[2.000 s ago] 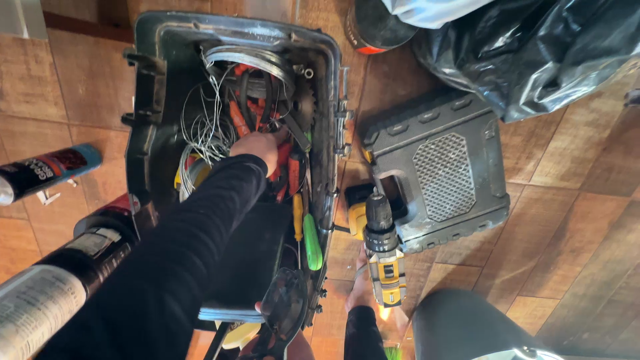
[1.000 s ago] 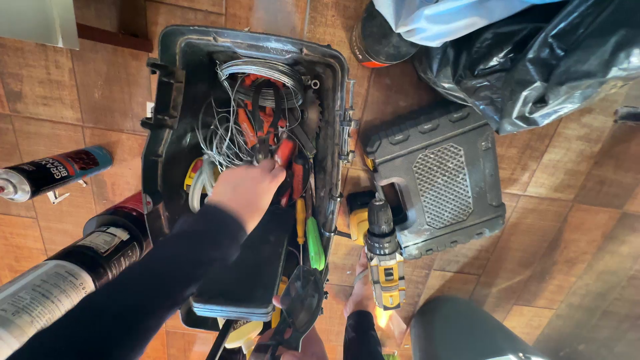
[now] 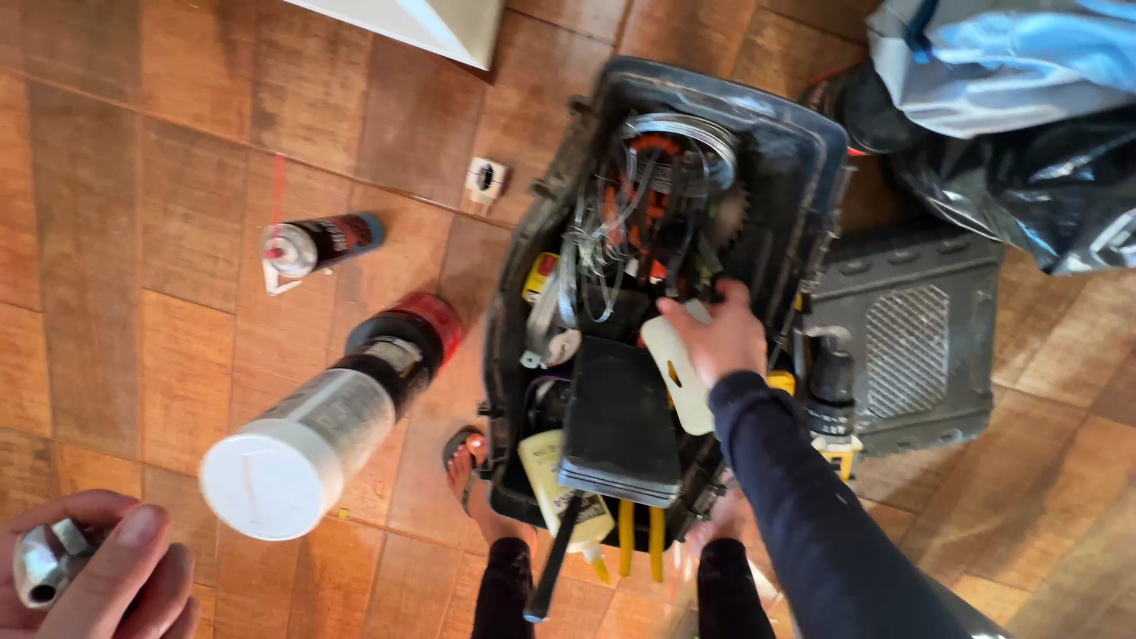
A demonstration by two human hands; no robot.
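My left hand (image 3: 106, 568), at the lower left edge, holds a shiny faceted metal fitting (image 3: 40, 568) with a round hole. From the lower right my right hand (image 3: 728, 337) reaches into a black plastic toolbox (image 3: 506, 355), its thumb and fingers around the upper part of a white slotted plastic piece (image 3: 679, 382). Beyond its fingertips are coiled wire (image 3: 701, 129), tools with red-orange handles and a toothed circular saw blade (image 3: 732, 213). A flat black case (image 3: 621, 417), a cream glue bottle (image 3: 555, 470) and yellow handles (image 3: 657, 541) fill the near end.
Left of the toolbox are a large white-capped canister (image 3: 266, 484), a spray can (image 3: 324, 244) and a small white block (image 3: 486, 182). To its right are a grey tool case (image 3: 927, 337), a cordless drill (image 3: 832, 382) and plastic bags (image 3: 1065, 186). Feet flank its near end.
The left hand has left the toolbox and is at the lower left with the metal fitting. The right hand is now inside the toolbox on the white piece. The view has shifted left.
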